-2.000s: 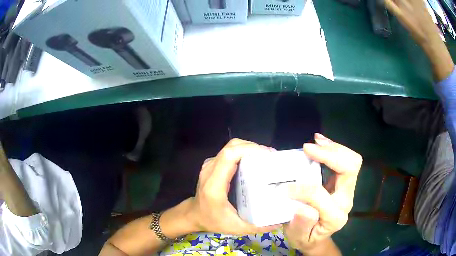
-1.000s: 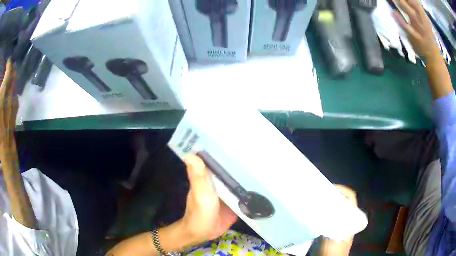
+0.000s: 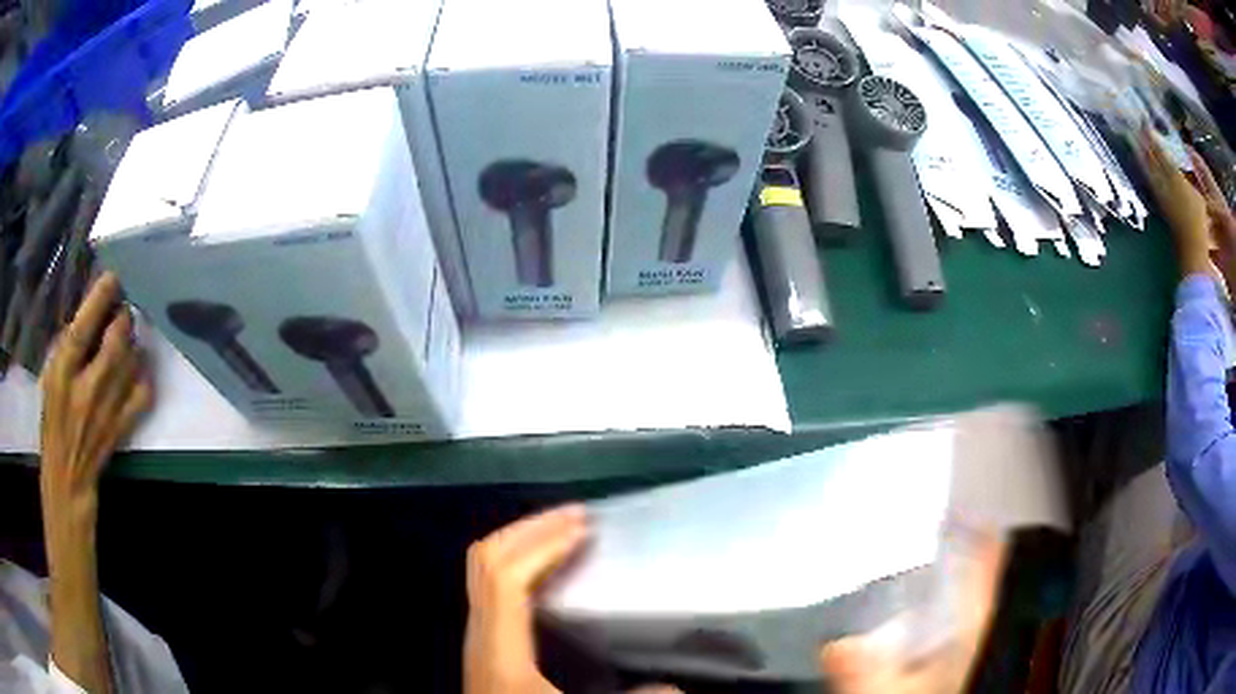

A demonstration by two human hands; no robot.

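A pale retail carton lies on its side in the air, just in front of the bench edge, blurred by motion. A dark fan picture shows partly on its lower face. A greyish flap stands out at its right end. My left hand grips the carton's left end. My right hand holds it near the right end from below and is blurred. What is inside the carton cannot be seen.
Several packed cartons stand upright on the white sheet. Several grey mini fans lie on the green bench, left of flat carton blanks. A blue crate is at back left. Other people's arms reach in at both sides.
The carton has turned from diagonal to nearly level, and a flap now stands out at its right end. The view shows more of the bench. The person's hand at left is at the standing cartons.
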